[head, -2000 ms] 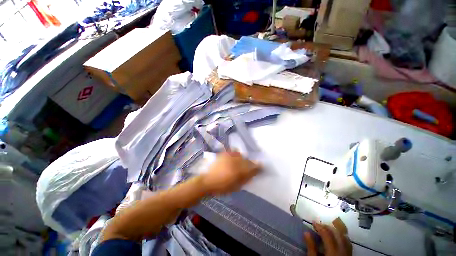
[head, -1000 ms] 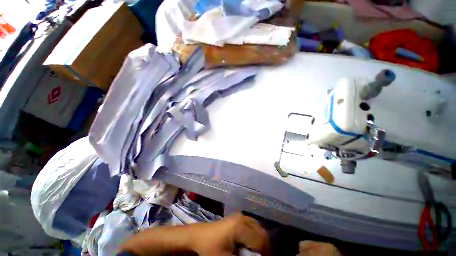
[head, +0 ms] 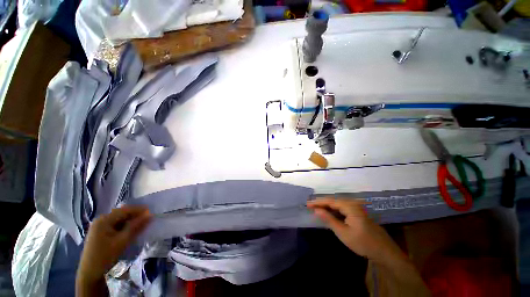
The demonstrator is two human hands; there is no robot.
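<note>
A long grey-blue cloth strip lies along the front edge of the table, with a seam or fold running lengthwise. My left hand is at its left end, with thumb and fingers closed on the cloth. My right hand is at its right end, with fingertips on the cloth; whether they pinch it or only press it I cannot tell. The sewing machine head stands behind the strip, with its presser foot area over the needle plate. A small tan tab lies near the plate.
A pile of grey-blue strips lies at the left. A wrapped brown package is at the back left. Scissors with red and green handles lie at the right, with black snips beyond. Finished-looking loops hang below the table edge.
The view has shifted right and closer to the machine. My hands have come up from below the table edge and moved apart to the two ends of the strip.
</note>
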